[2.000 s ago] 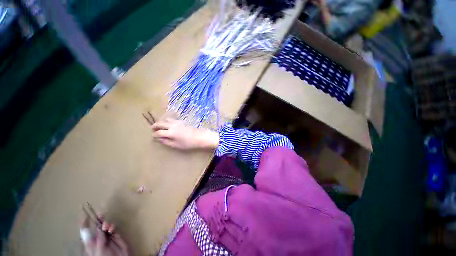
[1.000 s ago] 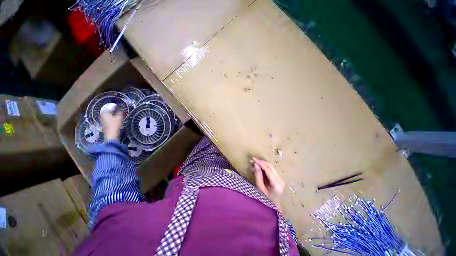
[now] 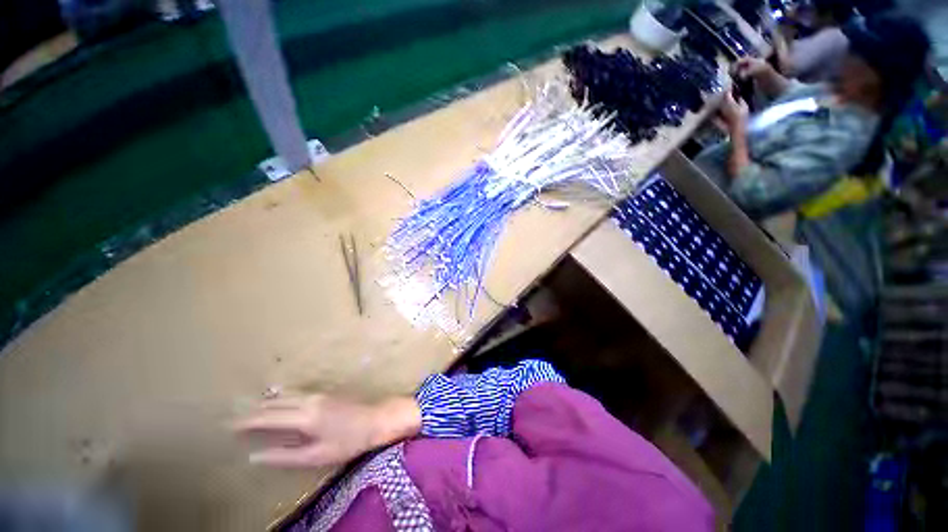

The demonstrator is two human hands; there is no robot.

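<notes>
My right hand (image 3: 317,428) is blurred, low over the cardboard-covered bench (image 3: 198,301) near its front edge, fingers apart, with nothing seen in it. My left hand cannot be made out; a blurred grey-blue shape (image 3: 62,509) is cut off at the bottom left corner, and I cannot tell what it is. Dark tweezers (image 3: 354,272) lie on the bench beyond my right hand. To their right lies a bundle of blue and white lead wires (image 3: 489,197), tied in the middle.
A heap of black parts (image 3: 634,91) lies at the far bench end, near a white bowl (image 3: 655,26). An open carton (image 3: 681,312) stands right of the bench, with rows of dark parts (image 3: 696,255). Another person (image 3: 800,145) sits beyond it. A grey post (image 3: 265,88) stands at the far edge.
The view has swung from the grille carton on the left back to the right. My left hand, in that carton one second ago, is no longer visible. The tweezers, held two seconds ago, lie loose.
</notes>
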